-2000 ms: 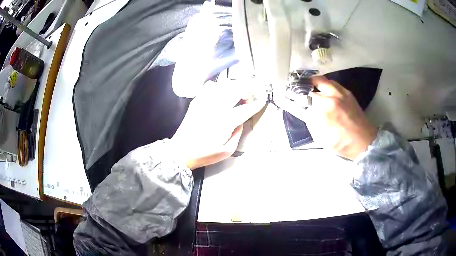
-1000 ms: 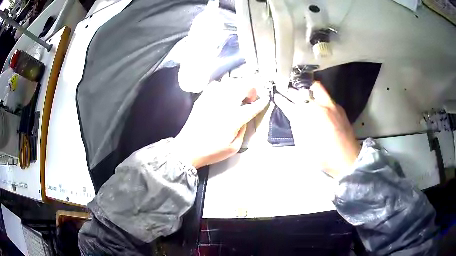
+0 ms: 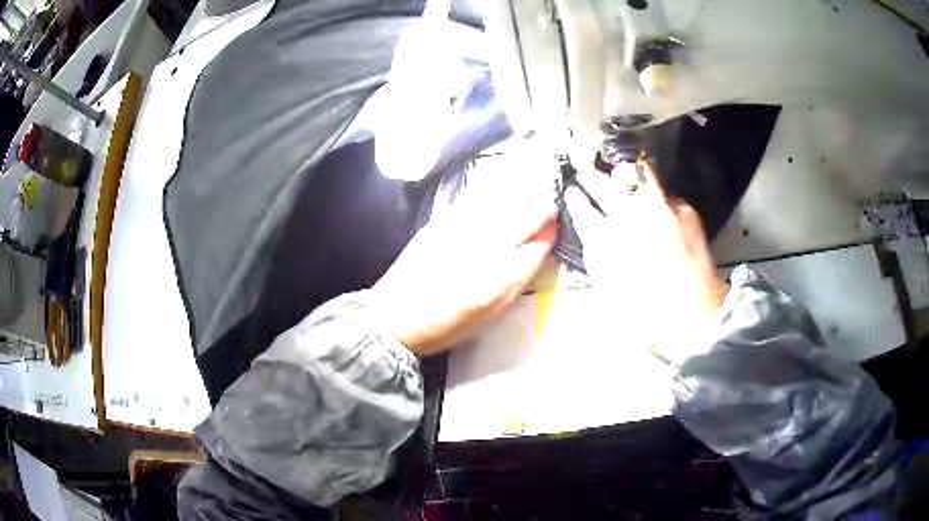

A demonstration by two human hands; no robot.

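Note:
A large grey garment cloth (image 3: 255, 122) with a darker panel (image 3: 326, 224) lies left of the needle. A small dark strip with a pale stitch line (image 3: 572, 249) shows between my hands, below the needle bar (image 3: 562, 168). My left hand (image 3: 469, 254) rests at the strip's left side, fingertips at its edge. My right hand (image 3: 662, 244) is at its right side, close to the presser foot area. A black pointed piece (image 3: 728, 168) lies right of the needle, partly behind my right hand. Strong glare hides the fingertips, the foot and exactly what each hand grips.
The off-white machine head (image 3: 581, 61) stands above my hands, with a tension dial (image 3: 655, 73). A glaring lamp (image 3: 413, 112) is left of it. A wood-coloured edge (image 3: 110, 244), a red-lidded jar (image 3: 56, 155) and scissors-like tools (image 3: 61, 331) are at the left.
The small stitched strip shows less below the needle and is more covered by my hands. My left hand has moved slightly right and its fingers are closer to my right hand.

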